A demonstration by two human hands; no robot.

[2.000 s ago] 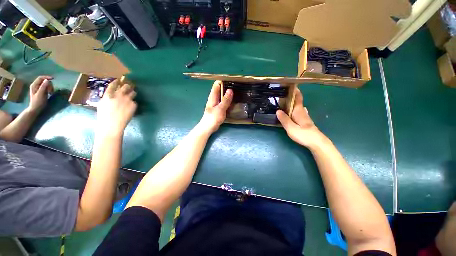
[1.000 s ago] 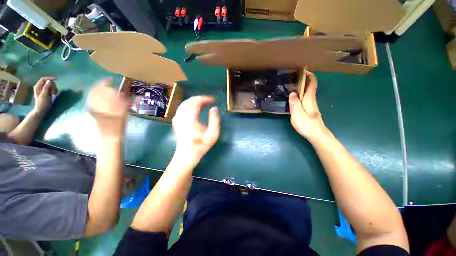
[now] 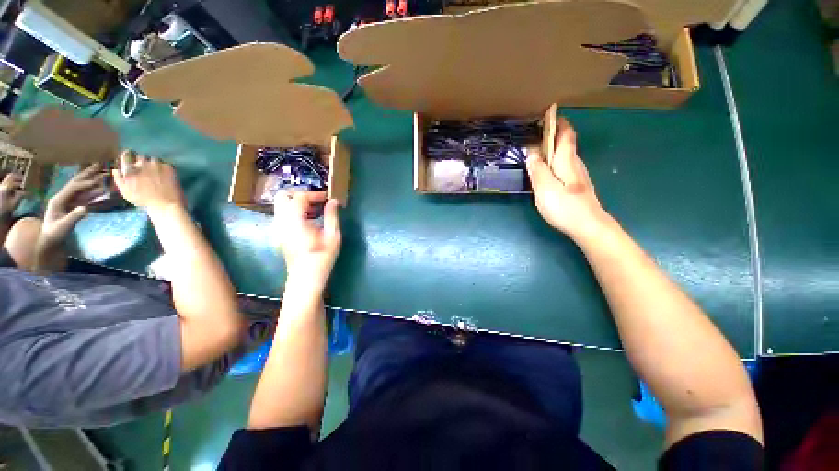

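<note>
An open brown mailer box [image 3: 419, 156] stands in front of me, its lid [image 3: 488, 57] raised behind it. Inside are a black cable bundle [image 3: 474, 138], a dark power adapter [image 3: 503, 178] and a pale bagged item [image 3: 448, 175]. My right hand [image 3: 566, 179] grips its right end wall, thumb inside. A second open box [image 3: 241, 175] stands to the left, lid [image 3: 248, 92] up, with black cables [image 3: 293, 166] and a pale bagged item inside. My left hand [image 3: 310, 239] is at its front right edge, fingertips over the front wall; whether they grip it is unclear.
Another open box [image 3: 644, 96] with cables stands behind at right, partly hidden by the near lid. A neighbouring worker's hands [image 3: 143, 184] are at far left, near another raised lid [image 3: 64, 136]. A black unit with red plugs [image 3: 363, 11] is at the back. A pale seam [image 3: 741, 184] crosses the green bench.
My left hand has left the middle box and moved left to the second box. That box came in from the left. The middle box's lid has tipped back. The neighbour's hand has withdrawn left.
</note>
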